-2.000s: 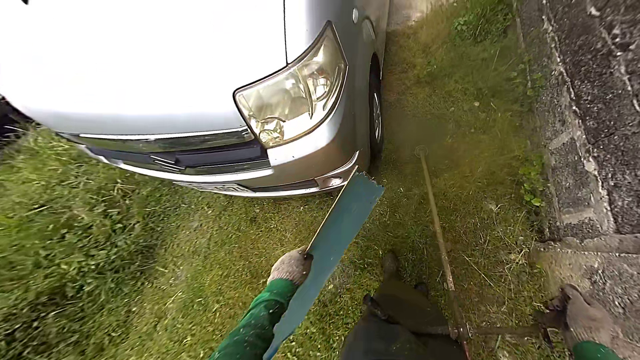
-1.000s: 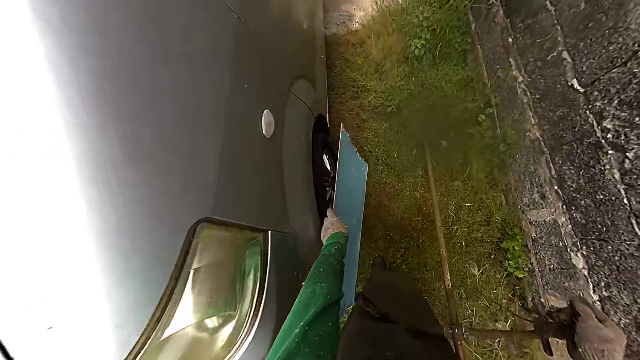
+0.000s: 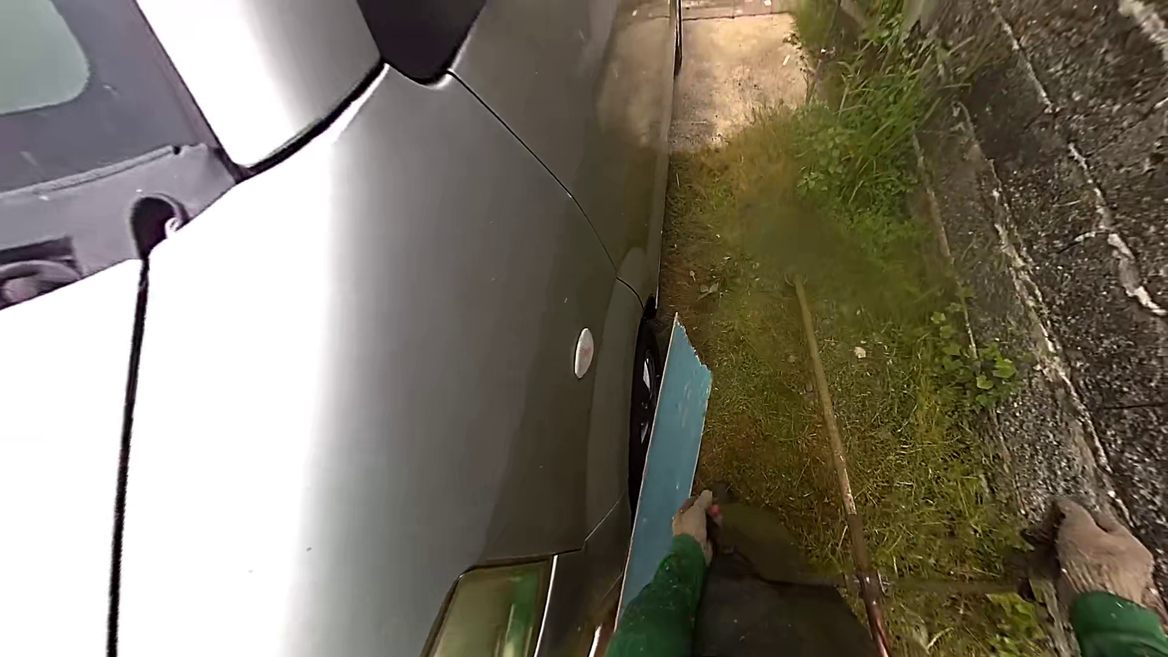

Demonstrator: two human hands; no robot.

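Observation:
My left hand (image 3: 695, 522), in a light work glove, grips the edge of a long blue board (image 3: 673, 429). The board stands on edge beside the silver vehicle's front wheel (image 3: 646, 392), between the vehicle and the grass. My right hand (image 3: 1100, 552), also gloved, is closed on the dark handle of a brush cutter at the lower right. The brush cutter's shaft (image 3: 832, 429) runs forward over the grass. Its cutting end is a blur above the ground, so the cutting head itself cannot be made out.
A silver vehicle (image 3: 438, 319) fills the left side, its side marker (image 3: 584, 353) just above the wheel arch. Along the right runs a rough stone wall (image 3: 1086, 237) with weeds (image 3: 990, 374) at its foot. Concrete paving (image 3: 739, 73) lies beyond the grass strip.
The view has moved from the vehicle's front to its side. My left hand and the blue board have gone from the front corner to beside the front wheel. My right hand keeps its hold.

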